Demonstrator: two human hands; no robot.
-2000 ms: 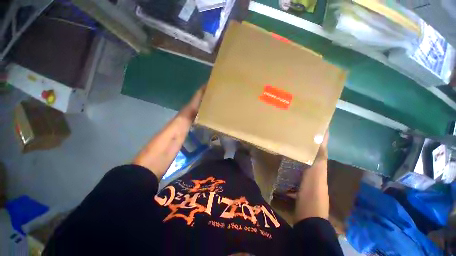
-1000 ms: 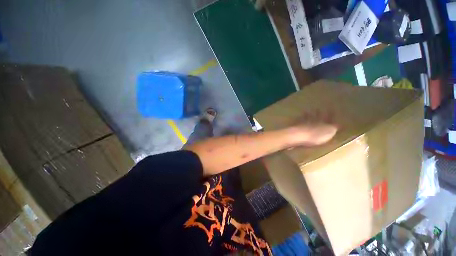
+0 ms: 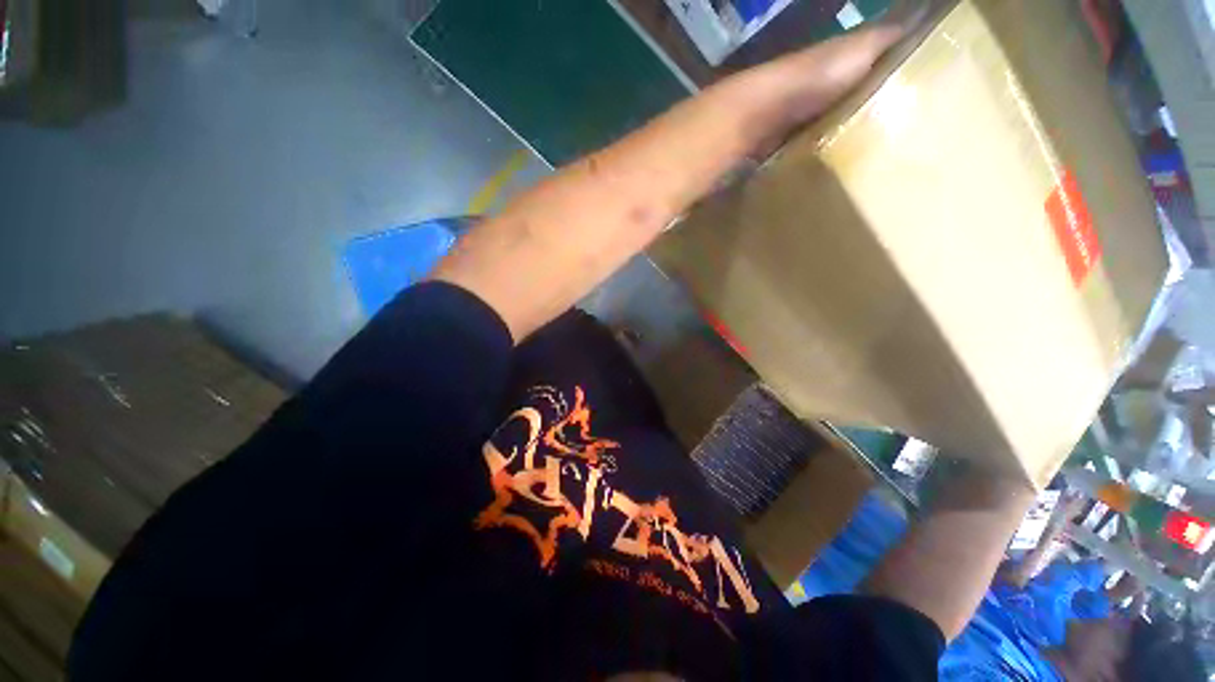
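Observation:
A large brown shipping carton (image 3: 959, 227) is held up at the right, tilted, with a red-orange label on its taped face. My left hand (image 3: 853, 60) lies along the carton's upper left side; its fingertips are partly hidden at the carton's edge. My right hand (image 3: 979, 493) is at the carton's lower corner, blurred and partly hidden by the carton. The carton is between both hands, off any surface.
A green bench (image 3: 560, 80) is at the top centre. A blue bin (image 3: 400, 260) stands on the grey floor. Large wrapped cartons (image 3: 133, 413) are at the left. An open carton of packed items (image 3: 753, 453) is below the held carton. A person in blue is at the lower right.
The view has turned. The carton has risen toward the upper right and tilted more. My left hand has moved up along its side, and my right hand has come into view at its lower corner.

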